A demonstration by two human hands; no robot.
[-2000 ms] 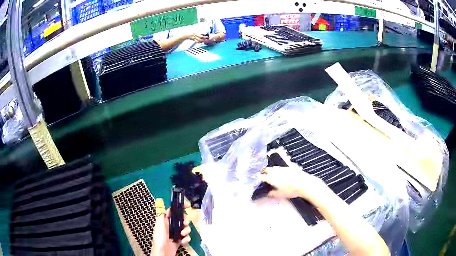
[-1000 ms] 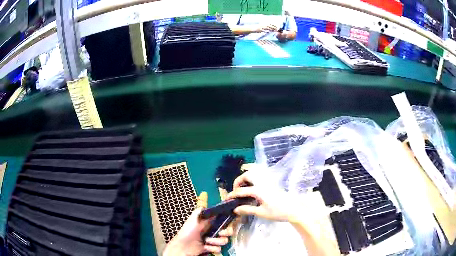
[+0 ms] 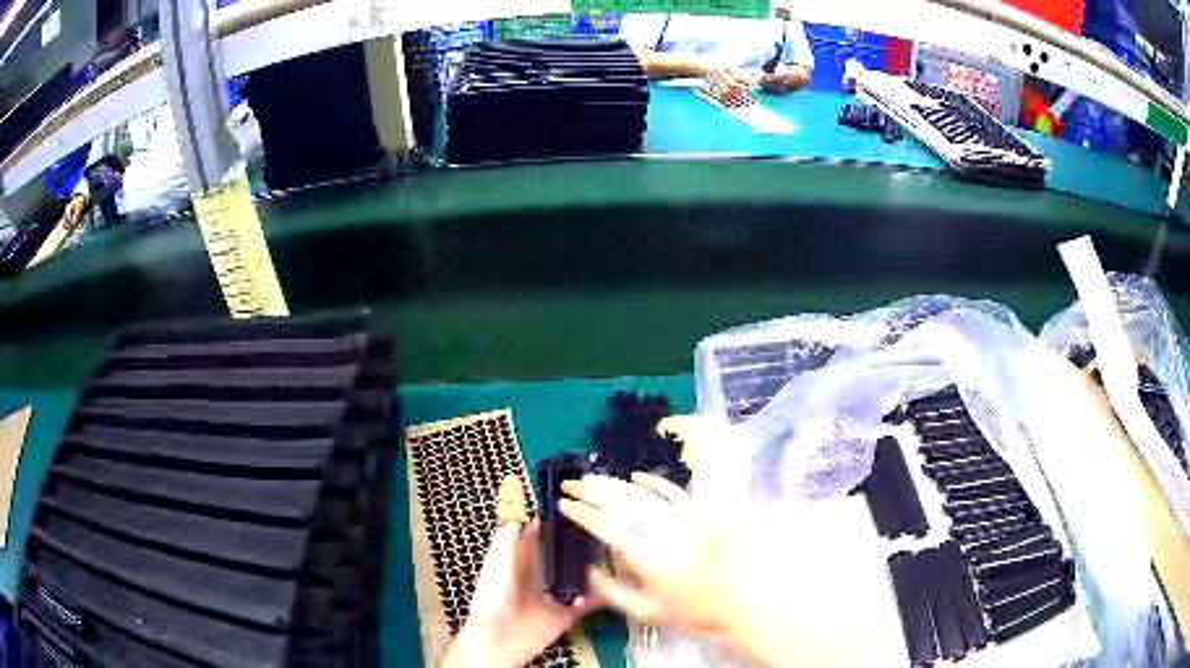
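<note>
My left hand holds black plastic parts upright at the centre front, with a yellow-orange cover on one finger. My right hand lies against the same parts from the right, its fingers over them; how firmly it grips is hidden. The tan pad sheet with rows of dark shapes lies left of and partly under my left hand. A loose dark heap sits just behind my hands. More black parts lie in rows on the white packing at right.
A large stack of ribbed black trays stands at left. A clear plastic bag surrounds the packing at right. A white strip lies farther right. The dark green channel runs behind the bench mat, with another person's hands beyond.
My right hand has come from the rows at right to the parts in my left hand. Those parts now stand upright instead of slanting. The view has shifted, so the bench appears farther right.
</note>
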